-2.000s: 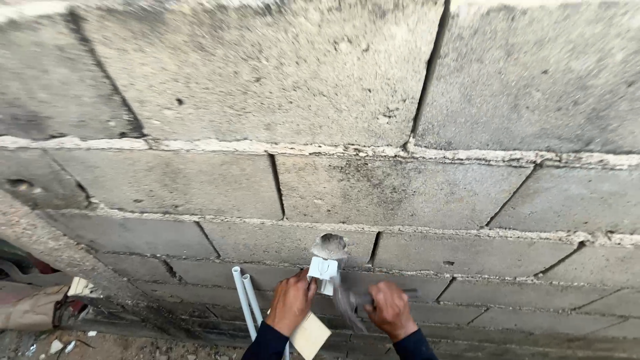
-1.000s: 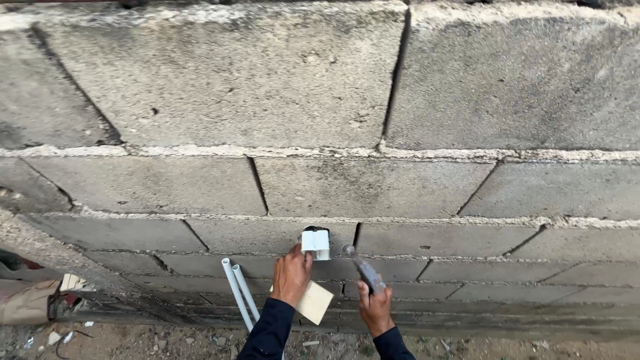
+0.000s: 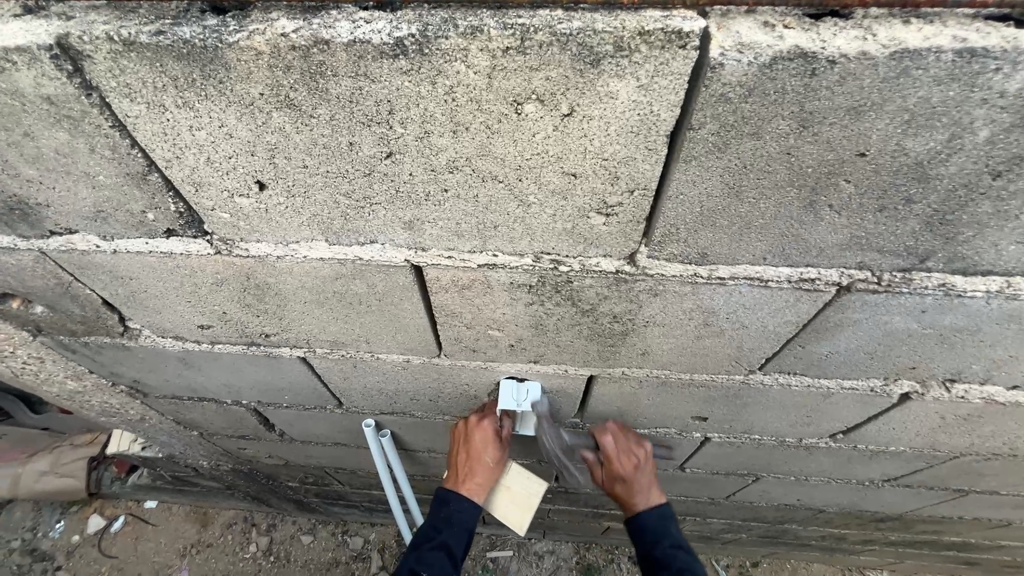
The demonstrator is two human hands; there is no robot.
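Note:
Low on the concrete block wall (image 3: 512,312), a white plastic electrical box (image 3: 520,404) sits at a dark hole in a block. My left hand (image 3: 478,452) holds the box by its left side and lower part. My right hand (image 3: 626,464) grips the handle of a hammer, whose motion-blurred head (image 3: 558,444) is at the box's right side. Whether it touches the box cannot be told. A square cream-coloured plate (image 3: 518,498) shows beside my left wrist; what supports it is hidden.
Two pale plastic conduit pipes (image 3: 388,472) stand left of my left forearm. Rubble and scraps lie on the dirt ground (image 3: 264,540). A rough concrete edge (image 3: 104,400) runs down at the left, with a brown bag-like thing (image 3: 52,464) beyond it.
The hammer, apart from the box one second ago, has come left to its side. Two seconds ago the hole showed above the box; now the box covers most of it.

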